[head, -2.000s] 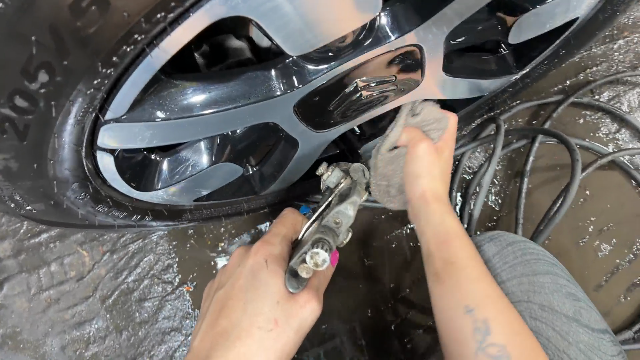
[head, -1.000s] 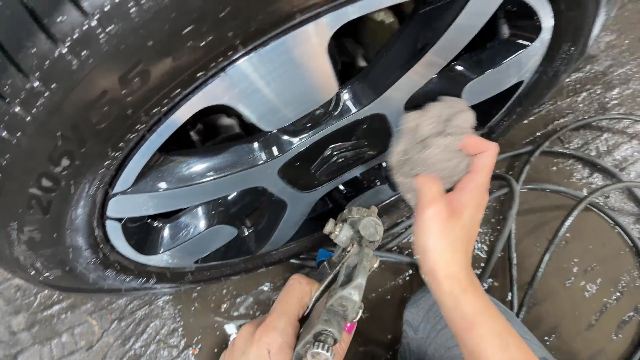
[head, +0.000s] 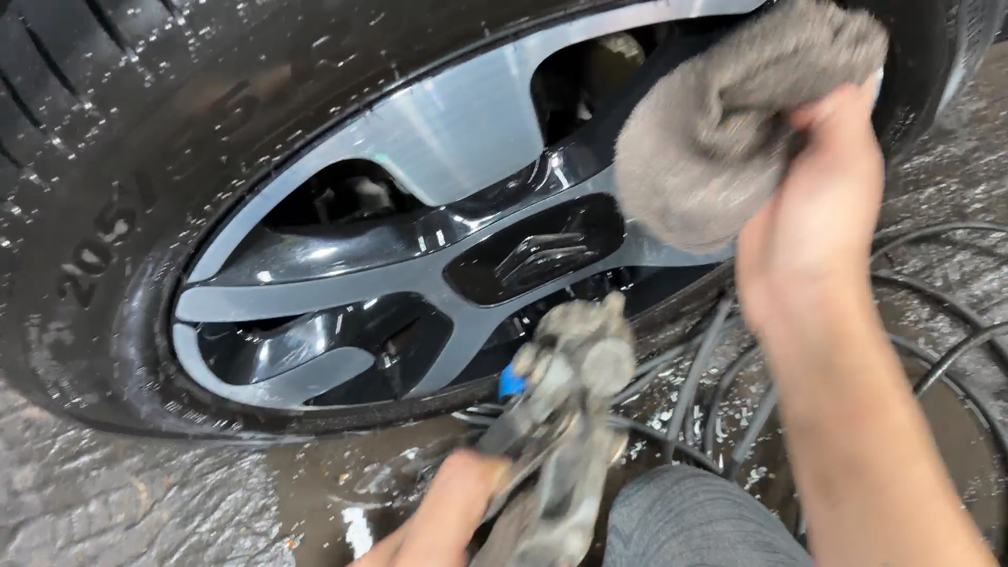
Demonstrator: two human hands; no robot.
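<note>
A wet car wheel with a two-tone alloy rim (head: 378, 276) and a black tire (head: 87, 276) fills the upper left and middle. My right hand (head: 819, 197) holds a crumpled grey cloth (head: 701, 150) against or just over the rim's upper right spokes; the blur hides which. Below the center cap (head: 543, 248), my left hand (head: 449, 512) grips a worn metal spray gun (head: 575, 417), which points up toward the rim and has a blue part near its head. Most of the left hand lies beyond the bottom edge.
Black hoses (head: 937, 307) lie in loops on the wet floor (head: 126, 488) at the right and run behind the gun. My knee in grey fabric (head: 701, 520) is at the bottom, between my arms. Water drops cover the tire.
The right hand with the cloth has moved up and right across the rim. The spray gun stays in my left hand, below the center cap.
</note>
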